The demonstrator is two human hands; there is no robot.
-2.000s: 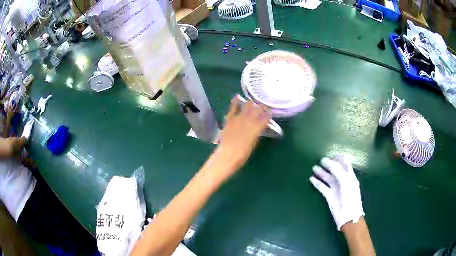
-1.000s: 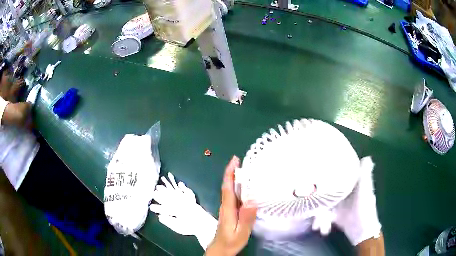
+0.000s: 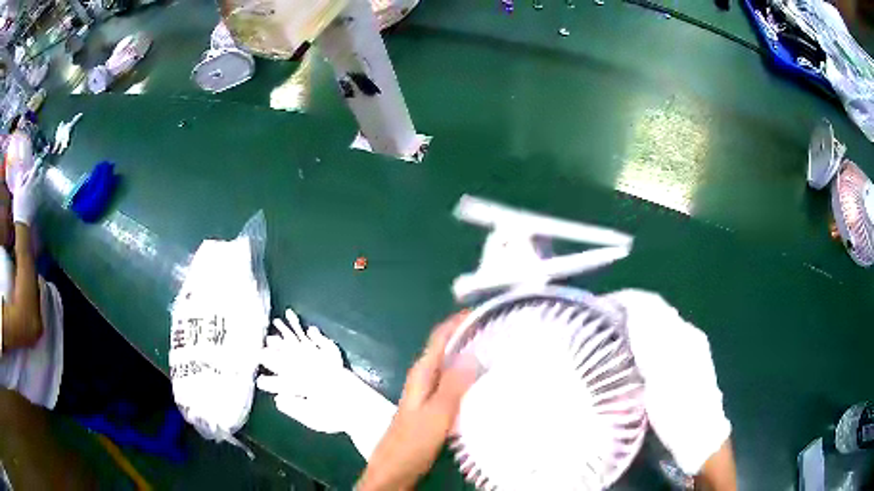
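Note:
A white clip fan (image 3: 546, 398) is held low in front of me, its round slotted head near and its clip base (image 3: 537, 245) pointing away, showing a V shape. My bare left hand (image 3: 426, 408) grips the left rim of the head. My right hand (image 3: 676, 379), in a white glove, holds the right rim; its fingers are partly hidden and overexposed. The fan is slightly blurred and its lower edge is cut off.
Spare white gloves (image 3: 311, 379) lie beside a glove bag (image 3: 218, 340) at left. A white post (image 3: 369, 86) stands ahead. Another fan (image 3: 855, 213) lies far right, below a blue tray (image 3: 791, 43). A bottle (image 3: 853, 427) is at the right edge. Another person's arm (image 3: 24, 297) is at far left.
Both hands have brought the fan from the far side of the green surface close to me. Since one second ago it has turned, so the clip base now points away.

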